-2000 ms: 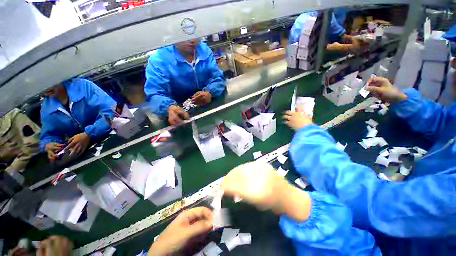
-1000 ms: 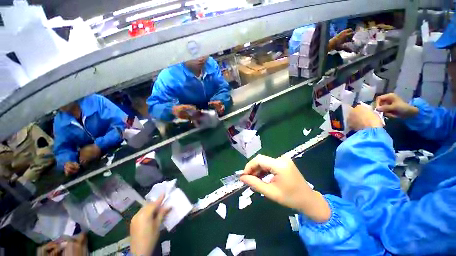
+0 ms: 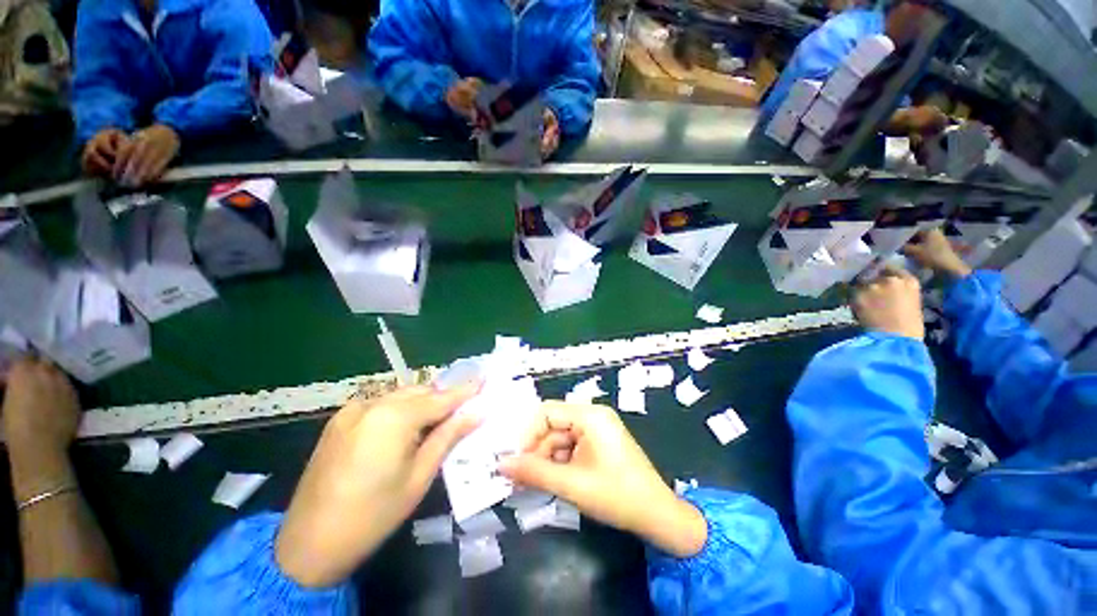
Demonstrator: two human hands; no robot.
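Observation:
My left hand (image 3: 361, 463) is shut on the left side of a white carton (image 3: 484, 463), which has small dark print on its lower face. My right hand (image 3: 602, 469) pinches the carton's right edge near the print. The carton is above the dark worktop, in front of the belt edge. Whether a small slip is between my right fingertips cannot be told. Loose white slips (image 3: 479, 554) lie under and around the carton, and more slips (image 3: 633, 388) lie by the belt edge.
Open cartons (image 3: 375, 265) stand on the green conveyor belt (image 3: 463, 259) behind the pale edge rail (image 3: 229, 409). A worker's blue sleeve (image 3: 860, 415) is close at my right. A bare forearm (image 3: 54, 481) is at the far left. Two people in blue sit across the belt.
The view has tilted down and the overhead rail has left it. My right hand has come over to the carton in my left hand. The neighbour on the right reaches to cartons farther right.

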